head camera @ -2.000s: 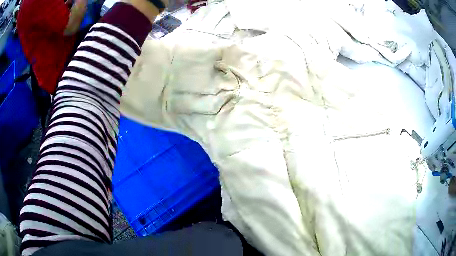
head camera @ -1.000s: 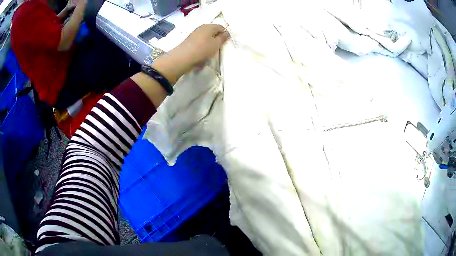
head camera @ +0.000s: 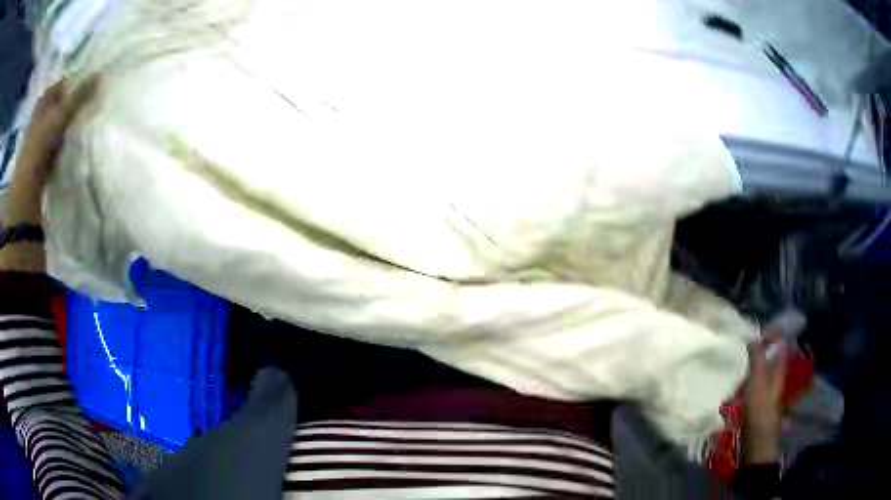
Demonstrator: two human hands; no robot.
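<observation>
The cream garment [head camera: 391, 176] lies crumpled across the table and over my lap, with long folds; it is overexposed in the middle. My left hand [head camera: 66, 112] is at the far left, its fingers closed on the garment's edge and partly hidden by the cloth. My right hand [head camera: 767, 386] is at the lower right, upright and blurred, beside the garment's hanging end. Whether it grips the cloth or the pale thing at its fingertips I cannot tell.
A blue plastic crate [head camera: 161, 352] stands below the garment at left. Red material [head camera: 798, 379] and clear plastic [head camera: 819, 415] lie behind my right hand. A slim dark and pink tool [head camera: 796, 80] and a small black object [head camera: 723, 24] lie on the white table [head camera: 674, 83].
The view has swung to the right. The garment now stretches across my lap, my left hand holds it at the far left, and my right hand has come into view.
</observation>
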